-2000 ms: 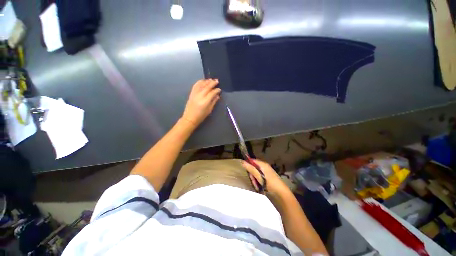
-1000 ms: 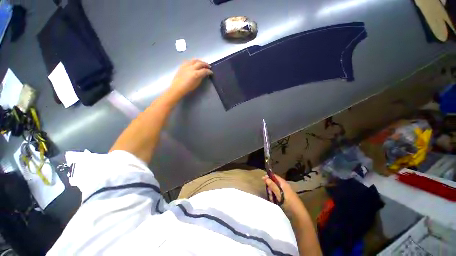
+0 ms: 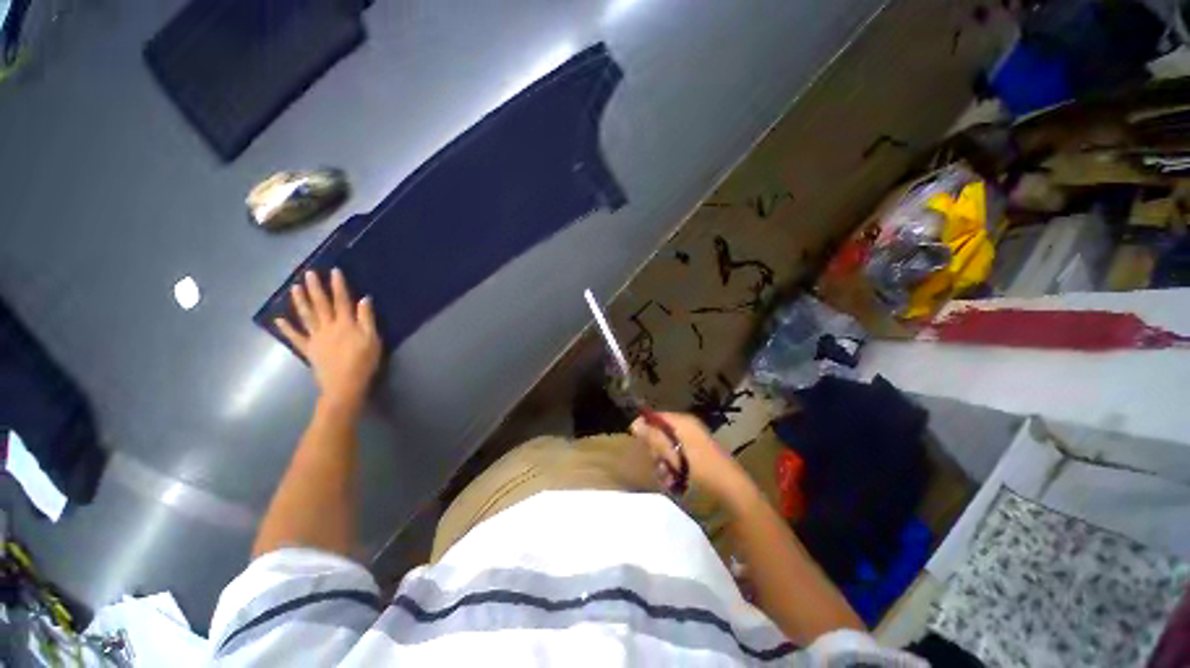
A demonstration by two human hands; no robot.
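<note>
A dark navy fabric panel (image 3: pixel 483 196) with curved and stepped edges lies flat on the grey table (image 3: pixel 522 365). My left hand (image 3: pixel 337 337) lies on its lower left end, palm down with fingers spread, holding nothing. My right hand (image 3: pixel 679 450) grips the tailor's shears (image 3: pixel 616 352) by the red and dark handles, near the table's front edge. The blades point up and away, apart from the panel, and look closed. A shiny brown-silver oval lump (image 3: pixel 298 198) and a small white piece (image 3: pixel 187 292) lie left of the panel.
Another dark panel (image 3: pixel 255 65) lies at the upper left, and a folded dark fabric stack (image 3: pixel 39 405) with white paper at the left edge. Dark offcuts (image 3: pixel 737 268) lie on the floor beyond the table edge. Plastic bags (image 3: pixel 914 261) and a white box (image 3: pixel 1005 476) are at the right.
The view has turned, so the panel now slants up to the right. My left hand has moved from the panel's edge to lie spread on its end. My right hand still holds the shears.
</note>
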